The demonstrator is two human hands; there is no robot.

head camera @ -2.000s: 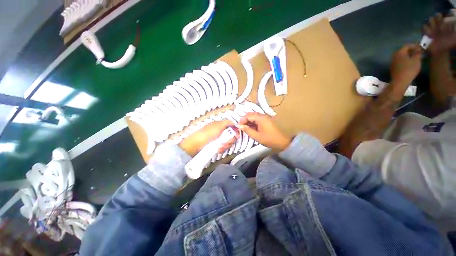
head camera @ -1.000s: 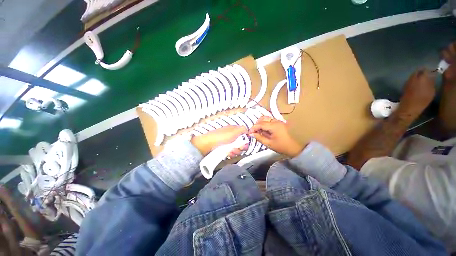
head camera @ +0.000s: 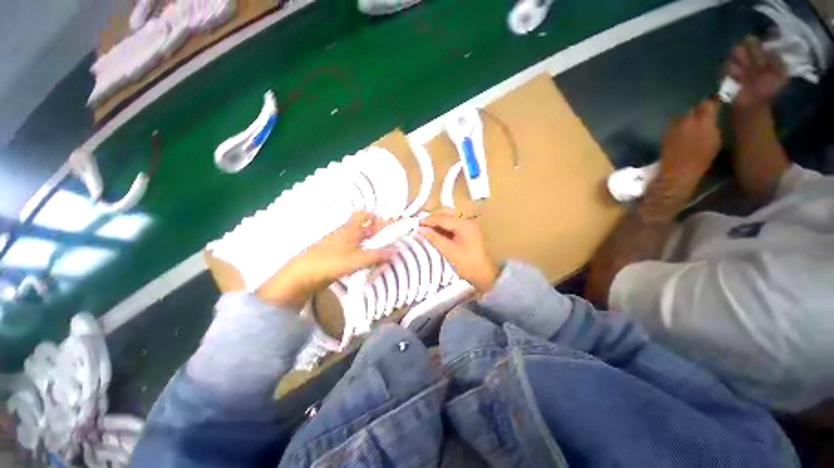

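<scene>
My left hand [head camera: 331, 260] and my right hand [head camera: 460, 249] meet over the nested white arm shells [head camera: 311, 206] on the brown cardboard [head camera: 539, 196]. A white piece [head camera: 395, 232] lies between them, held by my left hand. My right fingertips are pinched at its right end; what they pinch is too small and blurred to tell. To the right of the rows, an open white housing [head camera: 469, 151] with a blue battery cell [head camera: 470, 158] lies on the cardboard, with a thin wire beside it and a curved arm at its left.
The green belt [head camera: 338, 87] carries a white housing with blue inside [head camera: 245, 144] and a hook-shaped subassembly [head camera: 110, 190]. Loose white shells [head camera: 59, 393] heap at the lower left. A coworker's hands [head camera: 690, 137] and a white housing [head camera: 631, 183] are at the right.
The white housing in my left hand has gone from its earlier tilted pose over the front row; a white piece now lies higher, between my hands. Belt items and cardboard appear shifted left.
</scene>
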